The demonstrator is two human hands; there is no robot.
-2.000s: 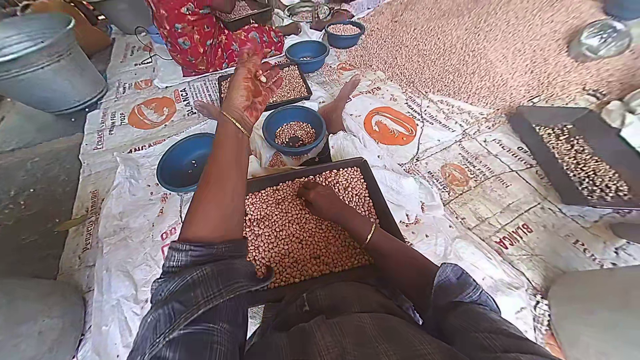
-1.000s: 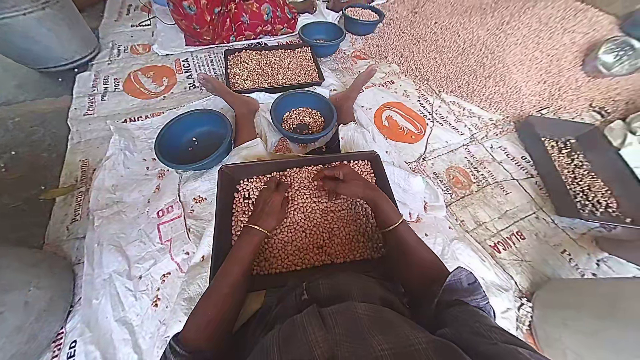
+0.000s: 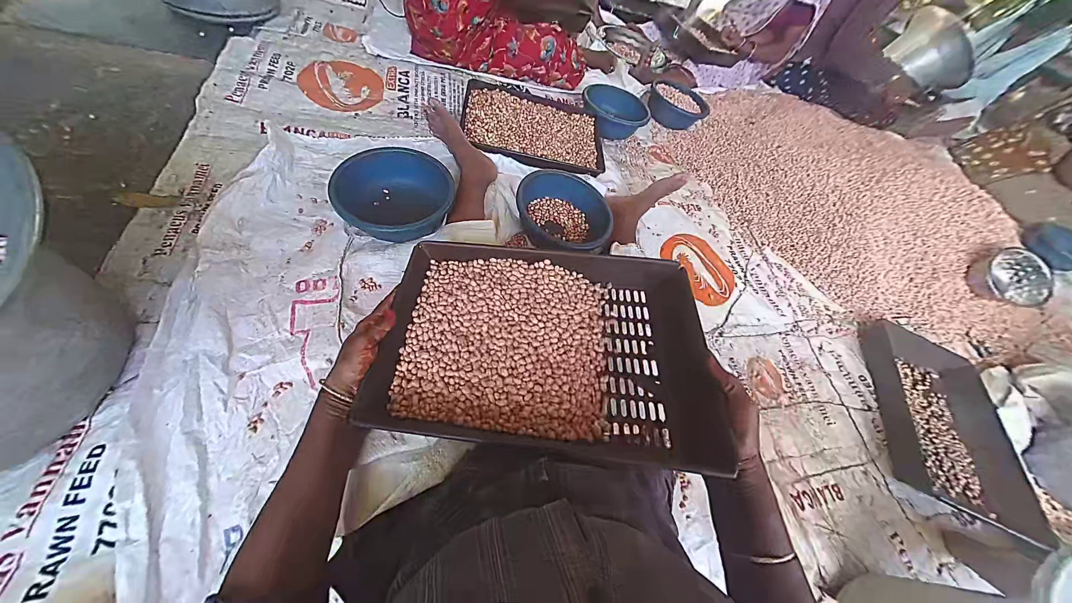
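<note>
Held between my two hands is a dark slotted tray, tilted over my lap. My left hand grips its left wall, and my right hand grips the right wall, partly hidden behind it. Small round pinkish-brown nuts or seeds fill the left and middle of the tray, while bare slots show at the right. Just beyond the far wall stands a blue plastic bowl partly filled with similar pieces. Another blue bowl, with a few bits inside, is to its left.
A filled dark tray and two blue bowls lie farther off, near a seated person in red patterned cloth. A large heap of nuts or seeds spreads at right, above another dark tray. Metal vessels stand at left. Printed sacks cover the ground.
Both hands have moved from among the pieces to the tray's side walls. The tray is now raised and tilted, and its pieces have shifted left, baring slots at the right.
</note>
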